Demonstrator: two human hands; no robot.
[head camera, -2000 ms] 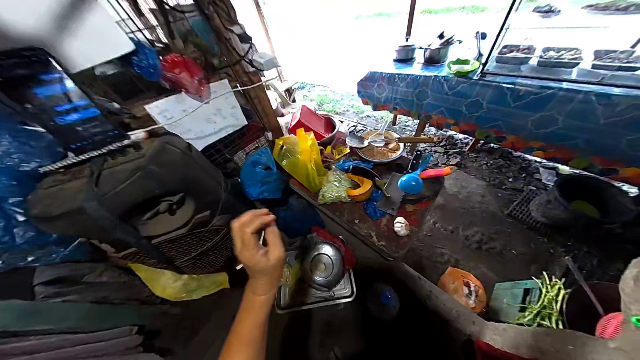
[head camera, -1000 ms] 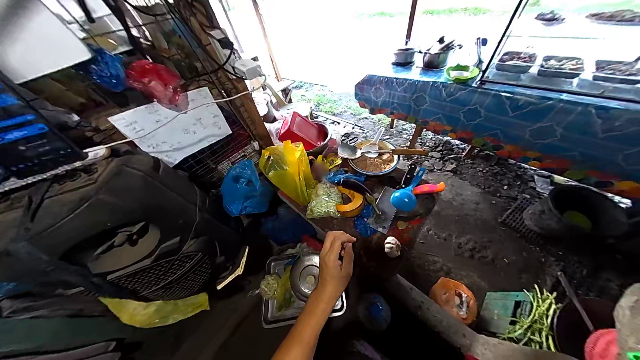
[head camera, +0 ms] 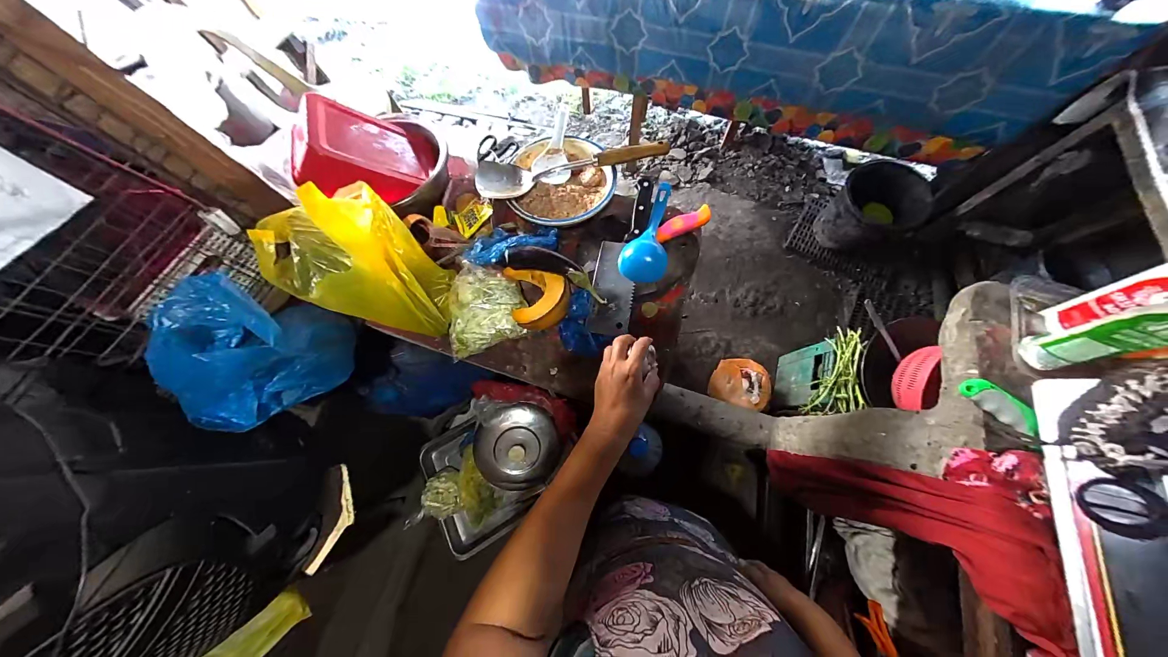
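Observation:
My left hand is at the near edge of the low wooden table, fingers curled round a small pale thing that looks like a garlic bulb. Just beyond lie a cleaver, a blue plastic ladle and a black-handled knife. A cut piece of squash, an eggplant and a bag of chopped green vegetable lie left of the cleaver. My right hand is low against the flowered cloth at my body; its fingers are hidden.
A bowl of brown food with a turner across it stands at the back. Yellow and blue plastic bags are left. A metal tray with a lidded pot is below. Long green beans lie right.
My left hand has moved from above the metal pot to the table edge, where the pale bulb lay in the earlier frames, and its fingers have closed on it. The view has tilted down.

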